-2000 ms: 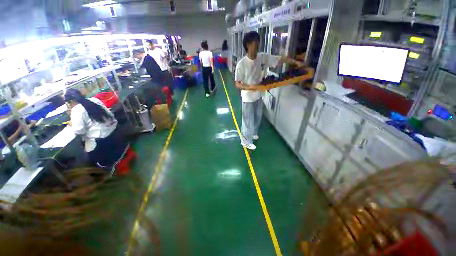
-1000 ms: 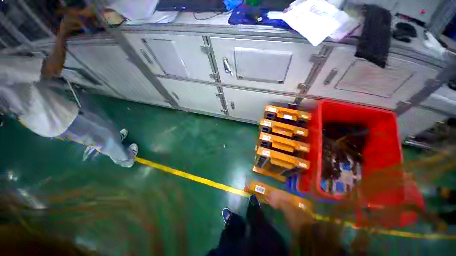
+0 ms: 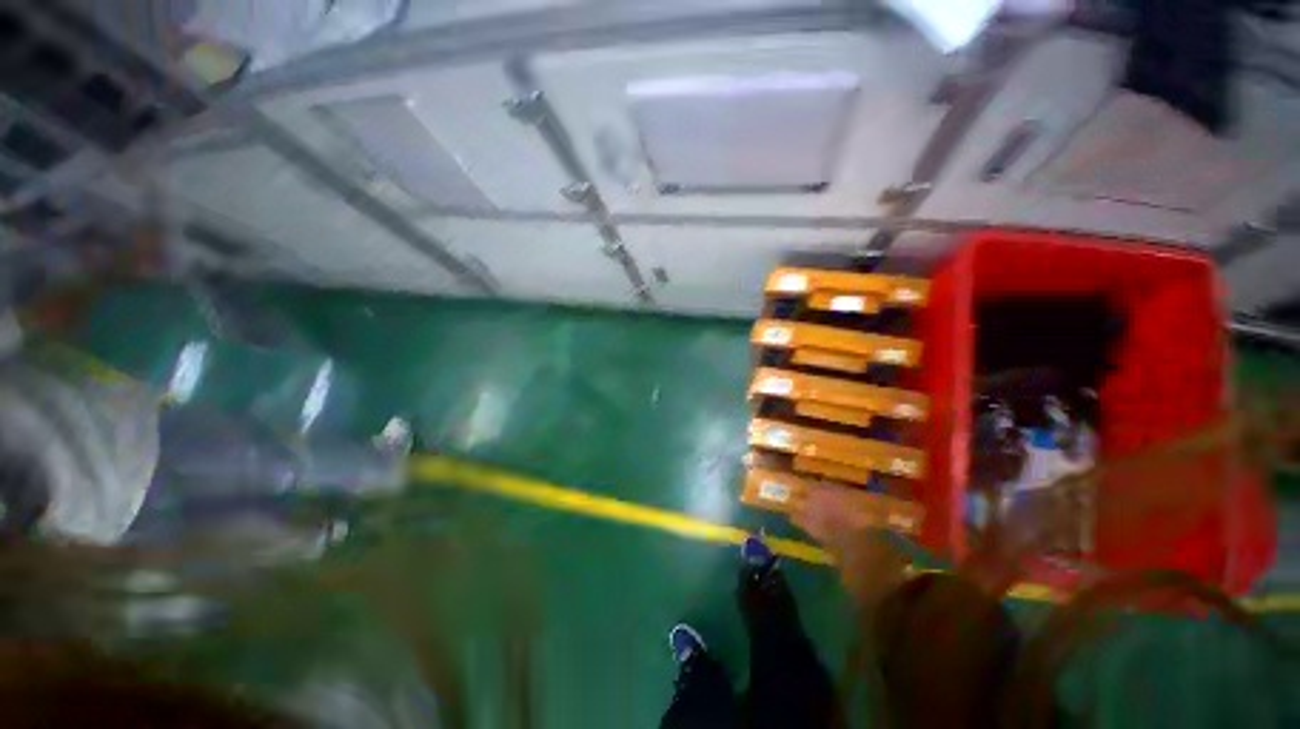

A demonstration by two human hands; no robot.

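Several orange fixtures [image 3: 838, 392] stand in a row on the green floor, their orange top edges with white labels facing up. My right hand [image 3: 844, 524], blurred, is at the top edge of the nearest orange fixture [image 3: 773, 490] and appears to grip it. This fixture is close against the row. My left hand is not in view. An open red crate [image 3: 1162, 385] stands just right of the row, with dark and pale items inside that are too blurred to name.
Pale cabinets [image 3: 741, 135] run behind the row and crate. A yellow floor line [image 3: 599, 506] passes in front. My shoes [image 3: 687, 642] are near it. Another person in pale clothes [image 3: 93, 449] is blurred at left. A dark cloth-like thing [image 3: 1183, 64] hangs at top right.
The view first turned down from the aisle to the crate and fixtures, then shifted closer. The nearest fixture, apart from the row a second ago, has moved up against it with my right hand.
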